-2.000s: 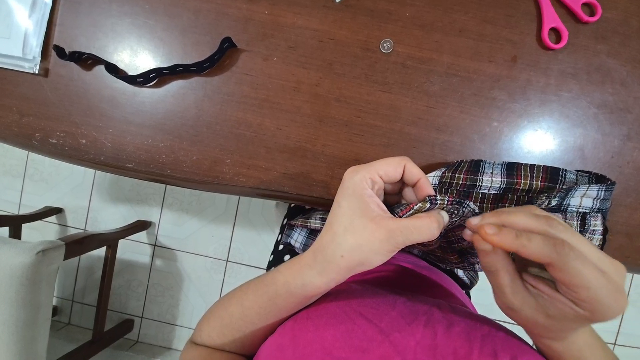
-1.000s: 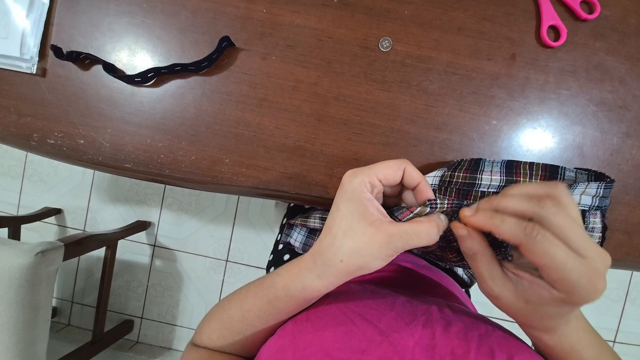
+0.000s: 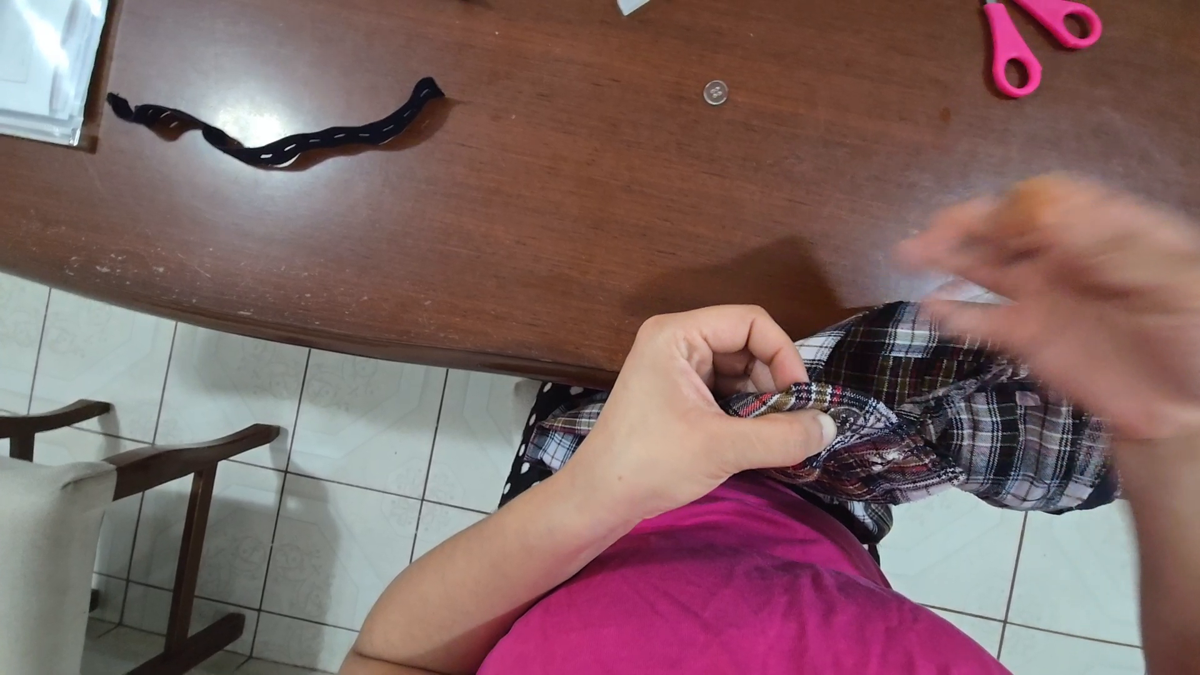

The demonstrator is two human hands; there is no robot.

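My left hand (image 3: 722, 412) pinches a fold of plaid cloth (image 3: 1003, 422) between thumb and fingers, at the table's edge above my lap. The cloth is dark with white, red and yellow lines and lies bunched to the right of that hand. Blurred by motion, my right hand (image 3: 1078, 300) is raised over the right part of the cloth, its thumb and fingers apart. Whether anything thin is between its fingers cannot be made out.
On the brown wooden table (image 3: 562, 234) lie a small four-hole button (image 3: 715, 92), pink-handled scissors (image 3: 1012, 56), a dark strip with slits (image 3: 309, 142) and a clear plastic packet (image 3: 47, 75). A chair (image 3: 197, 459) with wooden arms stands at the lower left on the tiled floor.
My right hand has moved from beside the left fingertips up and to the right, away from the pinched fold. My left hand keeps its hold. The cloth's right part has shifted and bunched.
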